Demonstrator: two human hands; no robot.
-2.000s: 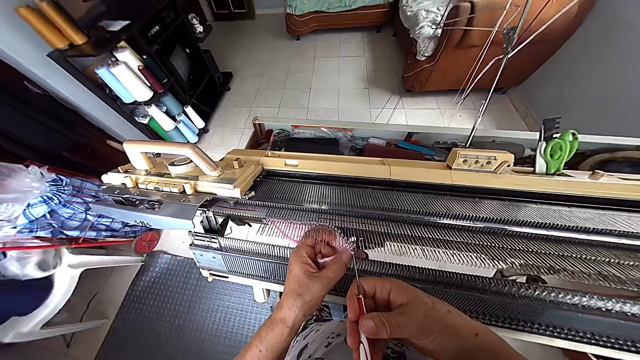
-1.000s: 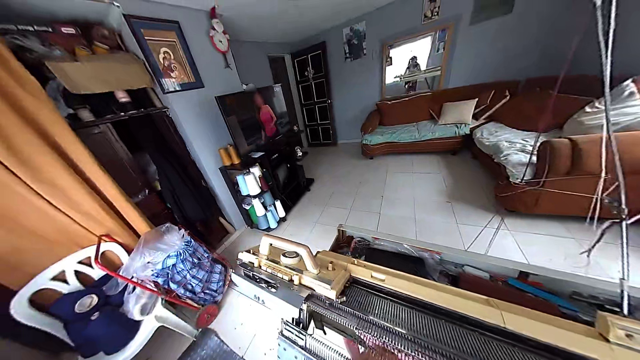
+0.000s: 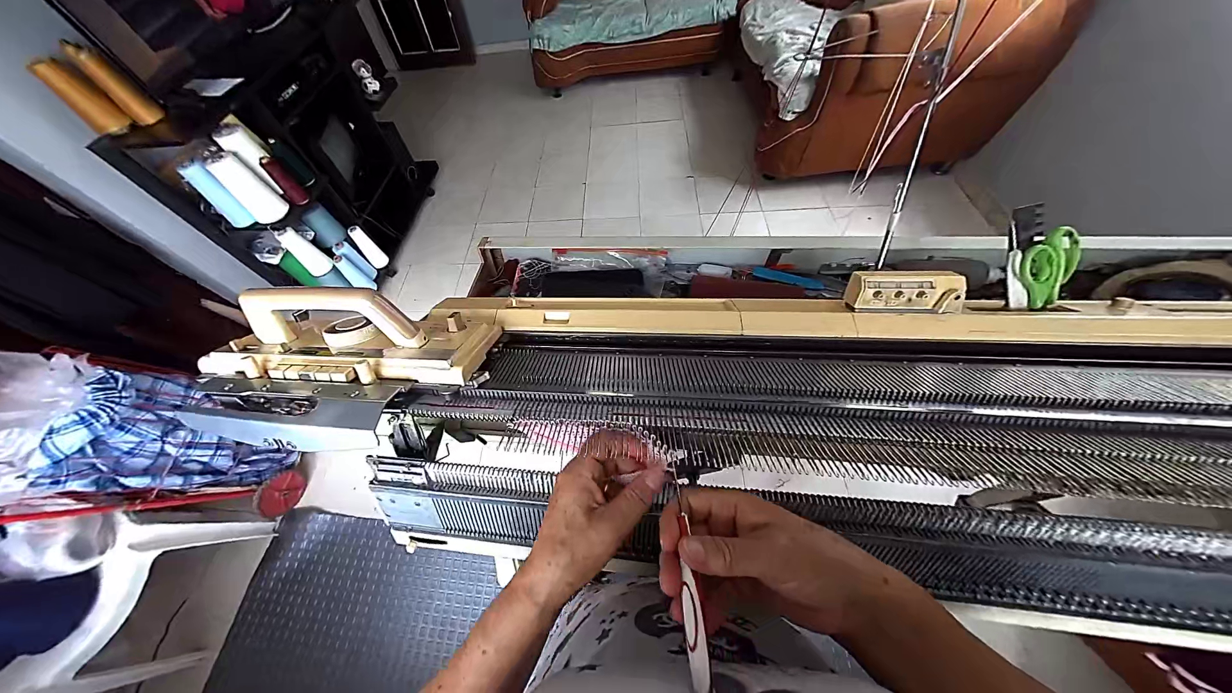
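My left hand (image 3: 602, 500) pinches the edge of a piece of pink knitting (image 3: 558, 435) that hangs on the needles of a knitting machine's needle bed (image 3: 818, 385). My right hand (image 3: 746, 558) grips a tool with a white and red handle (image 3: 693, 616); its thin metal shaft points up to the knitting beside my left fingertips. What shape its tip has is too small to tell. The cream machine carriage (image 3: 356, 337) with its curved handle rests at the bed's left end.
A ribber bed (image 3: 462, 500) runs along the near side. Behind the machine are a yarn mast (image 3: 900, 207), green-handled scissors (image 3: 1044, 269) and a tray of tools (image 3: 597, 279). Yarn cones (image 3: 245, 188) fill a shelf at the left. A white plastic chair (image 3: 135, 577) stands at the lower left.
The view swung up to the room a second ago and is back down on the machine. Both hands are at nearly the same place as two seconds ago, with the tool still in my right hand.
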